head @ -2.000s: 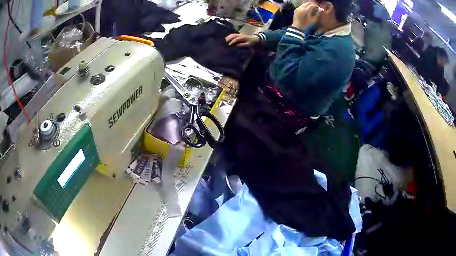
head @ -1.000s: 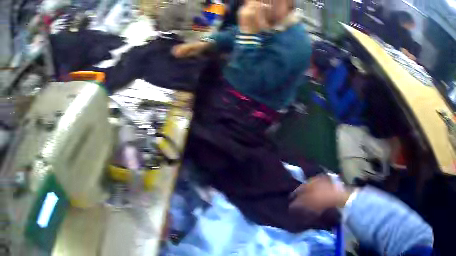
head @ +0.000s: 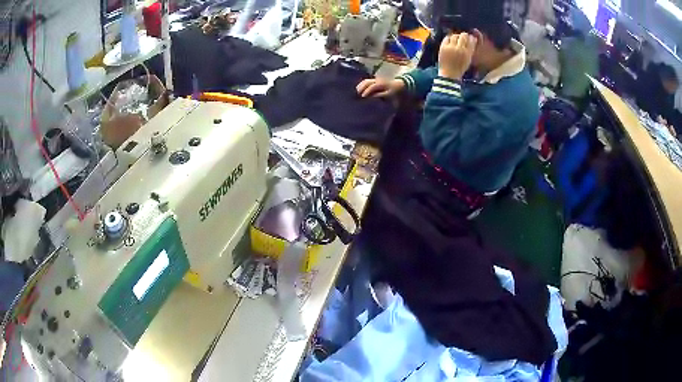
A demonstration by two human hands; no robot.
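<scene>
Neither of my hands is in the picture. The cream sewing machine head marked SEWPOWER (head: 224,168) stands at the left, with a green control panel (head: 146,277) and its lit white display. A bright glare lies at the bottom left, and the needle area cannot be made out. Light blue fabric pieces (head: 389,343) lie heaped at the bottom centre, beside the table. A long dark garment piece (head: 441,261) is draped over them. The pale table (head: 243,343) shows printed scale marks along its edge.
A yellow tray (head: 283,248) holds black-handled shears (head: 329,216). A grey strip (head: 290,291) hangs from it. A person in a green jacket (head: 478,123) sits beyond, one hand on dark cloth (head: 329,97), one at the face. A tan-topped table (head: 643,164) stands at the right.
A hand with a light blue-grey sleeve, at the lower right over the dark cloth one second ago, is out of the picture. The view has swung, and the machine sits further right again.
</scene>
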